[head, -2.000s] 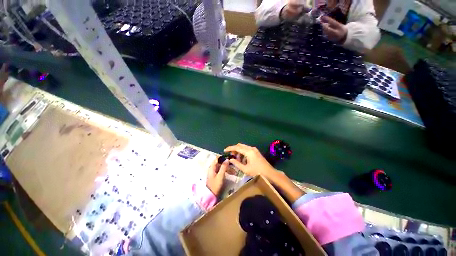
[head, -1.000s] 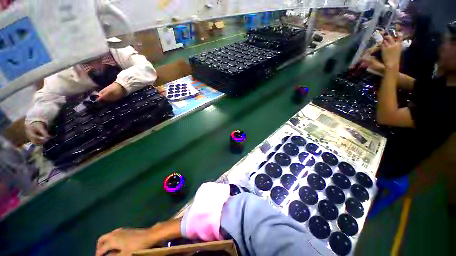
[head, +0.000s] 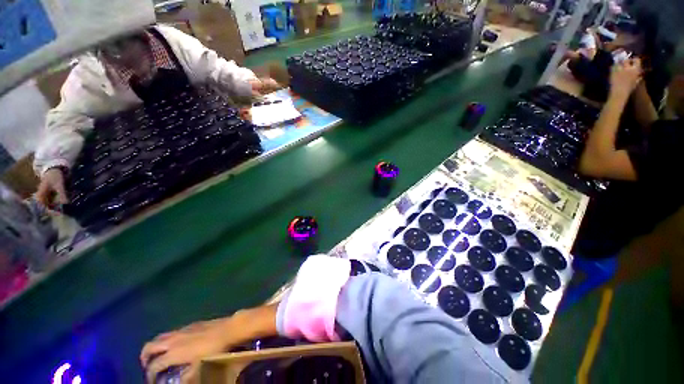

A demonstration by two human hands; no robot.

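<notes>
My right hand [head: 184, 352] is low at the left of the carton [head: 281, 352], fingers curved down and partly cut off by the bottom edge; what lies under them is unclear. My left hand is out of view. The open carton holds black round covers [head: 304, 370]. Two black lit units [head: 303, 229] with pink-orange and purple rings stand on the green conveyor belt [head: 225, 247], the second further off. A third is farther up the belt. A blue-white glow shows at the bottom left. The cover tray [head: 442, 283] lies right of my sleeve, with rows of black rounds.
Black blister trays [head: 161, 161] are stacked across the belt before a person in a pale jacket, with another stack [head: 360, 75] further right. A white sheet [head: 274, 111] lies between them. More black trays [head: 536, 135] and a person in black are at right.
The view has shifted slightly. The lit units stand further up the belt, and a glow has appeared at bottom left. The person opposite now reaches toward the white sheet. My right hand stays beside the carton.
</notes>
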